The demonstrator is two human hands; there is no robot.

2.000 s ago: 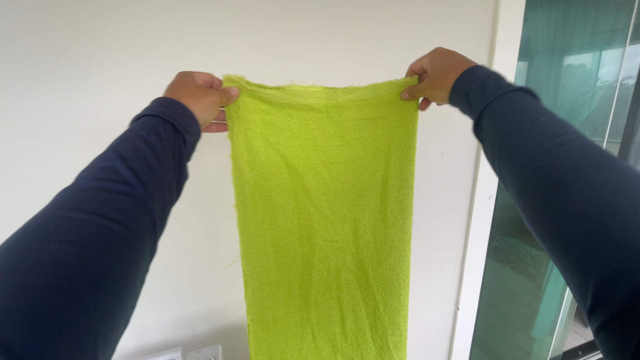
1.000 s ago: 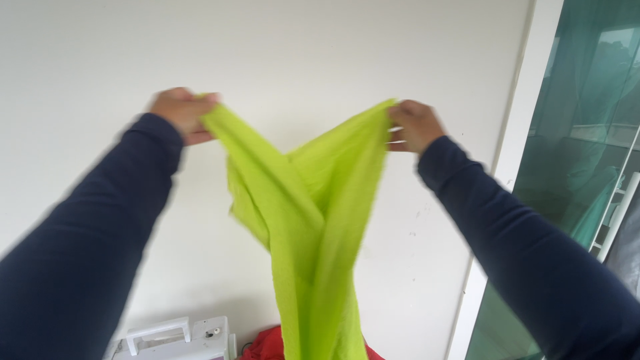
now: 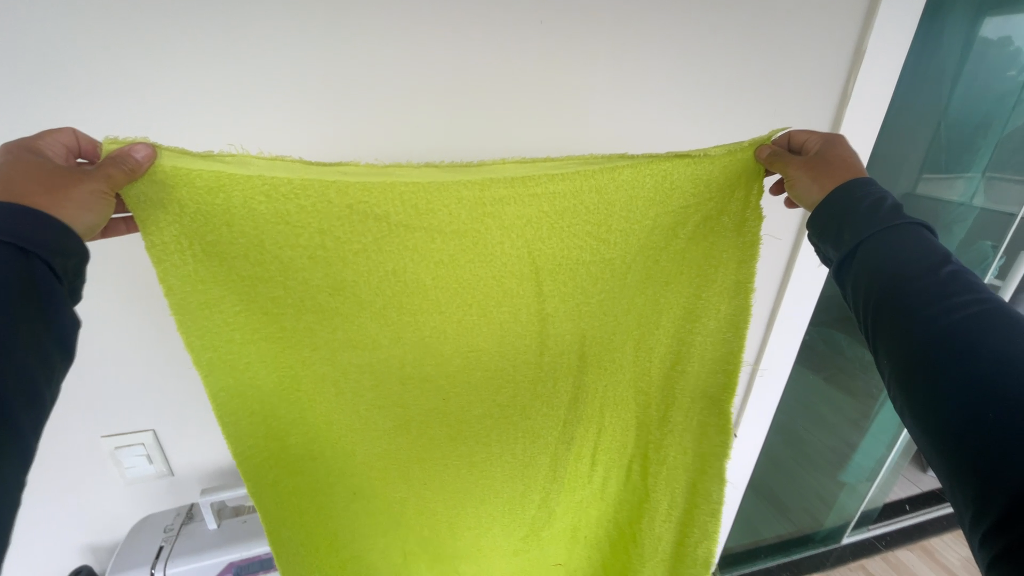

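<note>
A lime-green fleecy cloth [image 3: 448, 344] with frayed edges hangs spread out between my two hands, its top edge sagging slightly. My left hand [image 3: 76, 180] pinches the upper left corner between thumb and fingers. At the upper right corner, my right hand [image 3: 812, 164] grips the cloth in the same way. Below the hands the fabric falls in soft vertical folds on its right side, and its lower end runs out of view.
Behind the cloth is a white wall with a light switch [image 3: 136, 454]. A white sewing machine [image 3: 196, 540] stands at lower left, partly hidden by the cloth. A green-tinted glass door [image 3: 840, 400] in a white frame [image 3: 768, 384] is on the right.
One second ago the cloth hung folded and bunched between my hands; now it is spread flat and wide. My hands have moved farther apart. The red item seen low down is out of sight.
</note>
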